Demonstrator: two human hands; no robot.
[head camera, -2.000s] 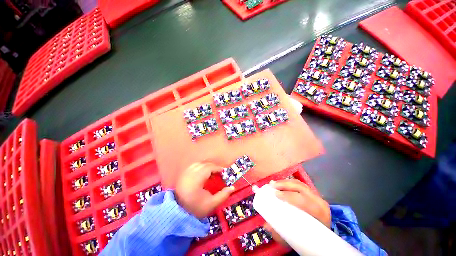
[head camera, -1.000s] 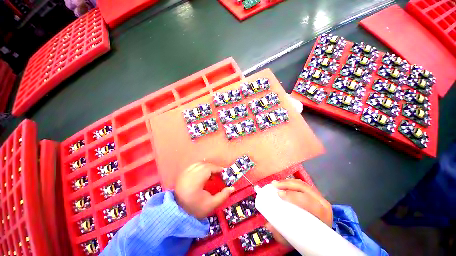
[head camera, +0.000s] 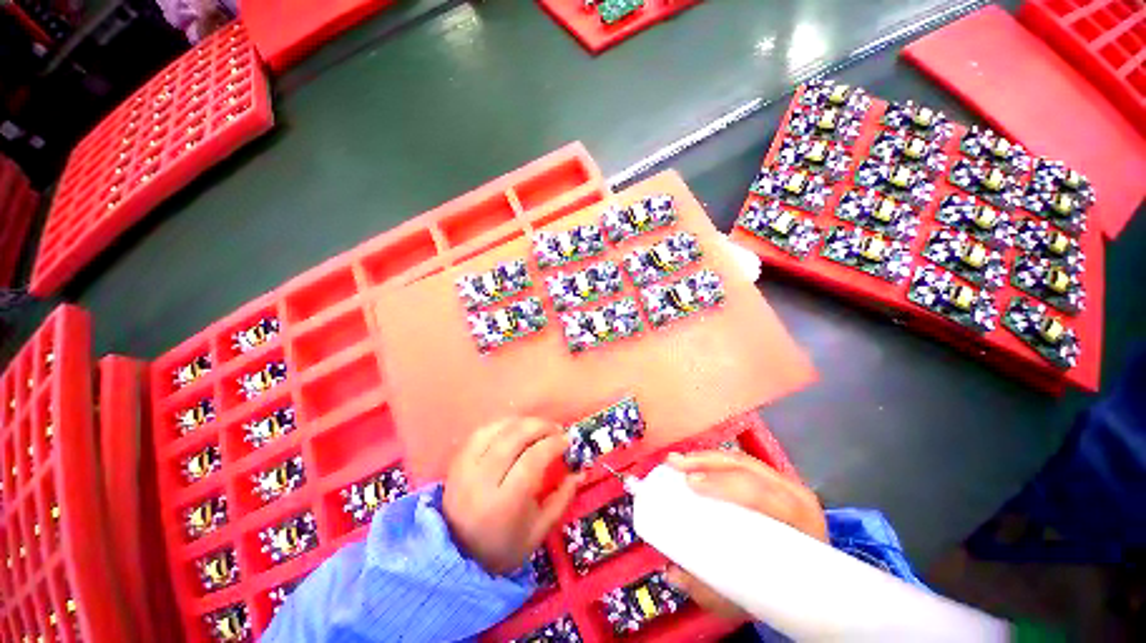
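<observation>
My left hand (head camera: 505, 490) holds a small circuit board (head camera: 606, 433) by its left end, above the near edge of the flat orange-red work board (head camera: 434, 377). My right hand (head camera: 760, 496) grips a fat white glue syringe (head camera: 767, 559), its rear end pointing to the lower right. The thin needle (head camera: 613, 471) points at the held board from below, with its tip just short of the board's lower edge. Several circuit boards (head camera: 584, 285) lie in rows on the work board. The red compartment tray (head camera: 333, 377) lies beneath, some pockets filled.
A red slab (head camera: 1078, 358) packed with circuit boards stands at the right, a plain red sheet (head camera: 1005, 75) behind it. Filled red trays (head camera: 44, 502) are at the left, another tray (head camera: 151, 151) at the upper left. A white wad (head camera: 744, 261) touches the work board's far edge. A dark green bench (head camera: 503, 113) runs behind.
The held board has turned flatter and moved slightly right. The needle tip has drawn back from it. The syringe has tilted lower, and my left fingers have closed more over the board's end.
</observation>
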